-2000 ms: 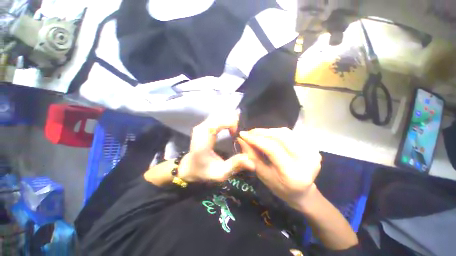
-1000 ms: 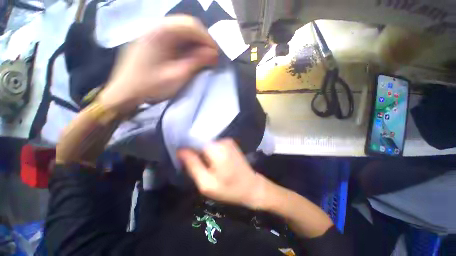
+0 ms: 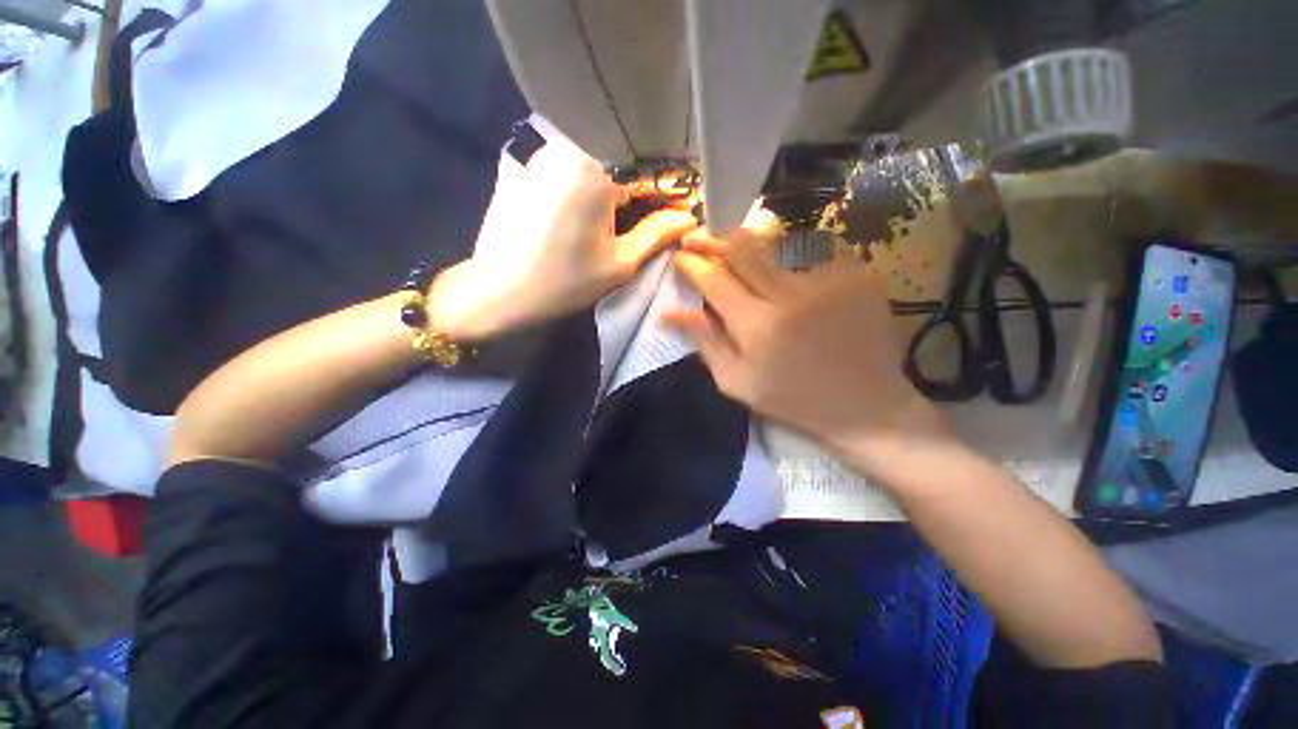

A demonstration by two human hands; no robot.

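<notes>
A garment of black panels (image 3: 342, 185) and light grey panels (image 3: 413, 442) lies over the table's left part and hangs over its front edge. My left hand (image 3: 562, 249) presses on the cloth by the needle area, fingertips pinching its edge. My right hand (image 3: 797, 335) holds the same grey piece (image 3: 648, 342) just right of the left fingertips. The sewing machine head (image 3: 740, 100) stands right above the fingertips. The needle and presser foot are mostly hidden by the fingers and machine head.
Black-handled shears (image 3: 982, 321) lie right of my right hand. A smartphone (image 3: 1160, 385) with a lit screen lies at the table's right. A ribbed white knob (image 3: 1061, 107) is at upper right. A red container (image 3: 107, 524) and blue basket (image 3: 911, 641) are below the table.
Both hands have moved from the folded grey cloth near my body up to the needle area, bringing the cloth edge along. The view has shifted, so the machine head now shows.
</notes>
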